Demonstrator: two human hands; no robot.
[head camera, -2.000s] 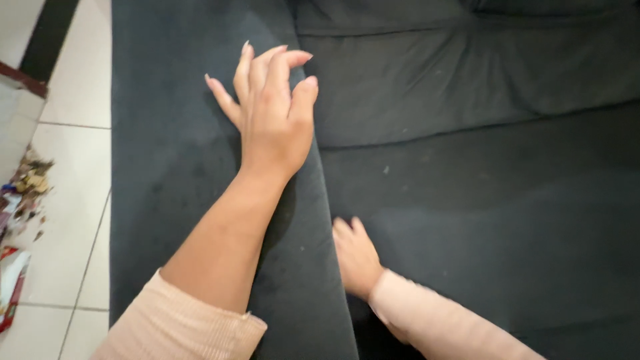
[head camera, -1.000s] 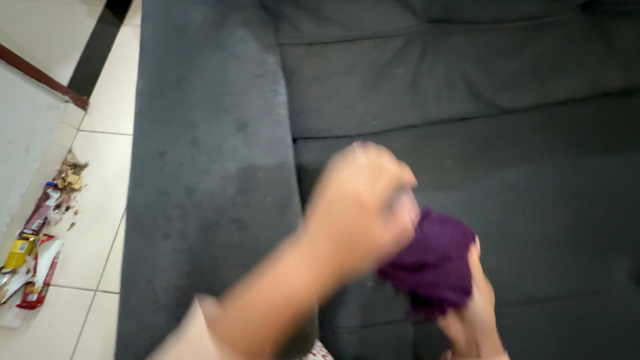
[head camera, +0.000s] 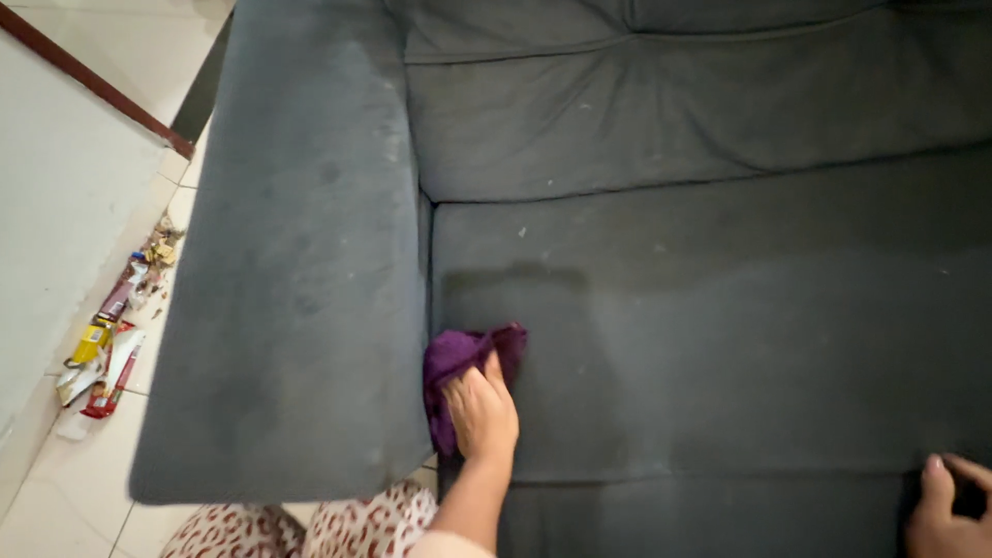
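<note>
My left hand (head camera: 482, 411) is shut on a bunched purple cloth (head camera: 463, 358). The cloth lies against the inner side of the armrest (head camera: 294, 256), at the left edge of the dark grey sofa seat (head camera: 697, 349). Only part of my right hand (head camera: 949, 504) shows, at the lower right corner over the front part of the seat. Its thumb and a finger are apart, and nothing is seen between them.
Behind the seat rises the sofa backrest (head camera: 558, 116), with small pale specks on it. Left of the armrest, food wrappers (head camera: 112, 372) and crumbs (head camera: 164, 244) lie on the tiled floor (head camera: 70, 496) beside a white wall (head camera: 70, 178). Leopard-print fabric (head camera: 372, 519) shows below the armrest.
A second ago both hands were at the purple cloth over the seat. My left hand now holds it down by the armrest, and my right hand has let go and moved right.
</note>
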